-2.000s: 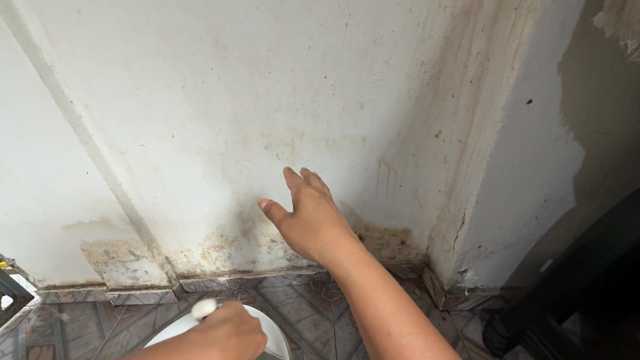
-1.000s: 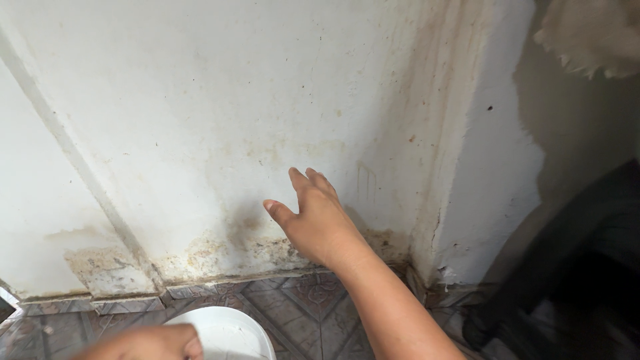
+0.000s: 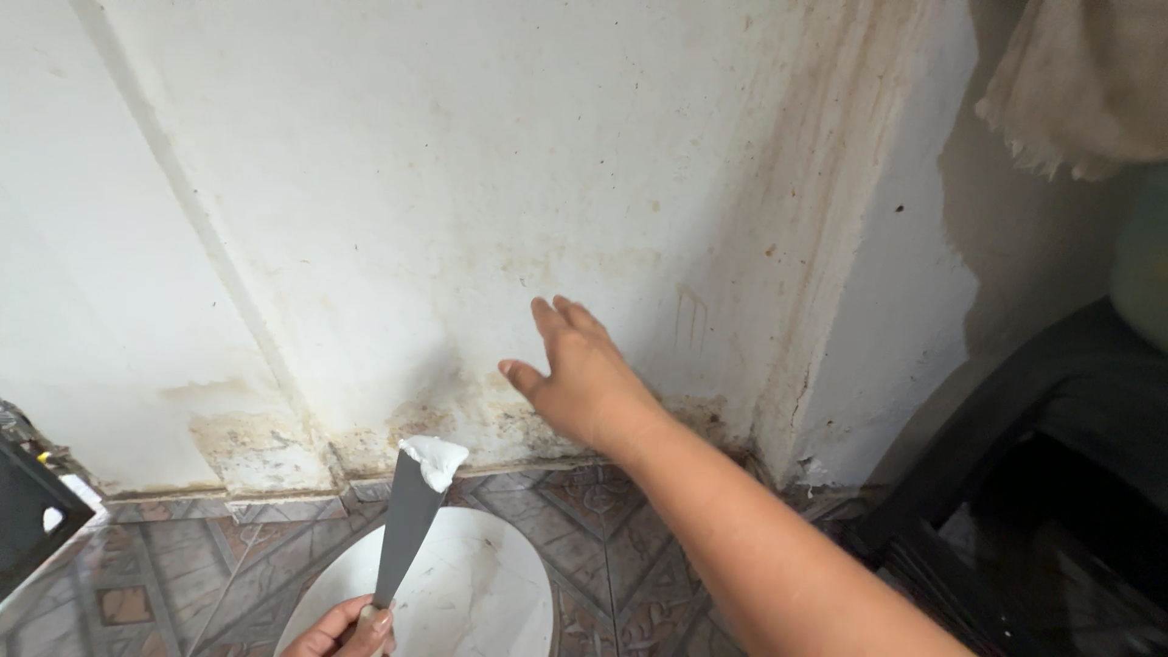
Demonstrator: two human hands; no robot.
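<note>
My left hand (image 3: 351,630), low in the view, is shut on the handle of a putty knife (image 3: 406,534). The knife points upward, with a lump of white paste (image 3: 436,459) on the end of its blade. Behind and below the blade lies a round white container or lid (image 3: 493,575) with smears on it. My right hand (image 3: 593,388) reaches up from the lower right, fingers apart and holding nothing, in front of the stained white wall (image 3: 511,164); whether it touches the wall cannot be told. Brown stains and flaking paint (image 3: 265,447) run along the wall's foot.
A patterned tile floor (image 3: 146,584) meets the wall at a tiled skirting. At the right stand a dark chair-like object (image 3: 1031,411) and a hanging beige cloth (image 3: 1086,91), beside a wall corner. A dark-framed object (image 3: 36,511) is at the left edge.
The left hand was over the white container, its blade out of sight; now the putty knife's blade shows raised, with white paste on it. The right hand keeps nearly the same open pose before the wall.
</note>
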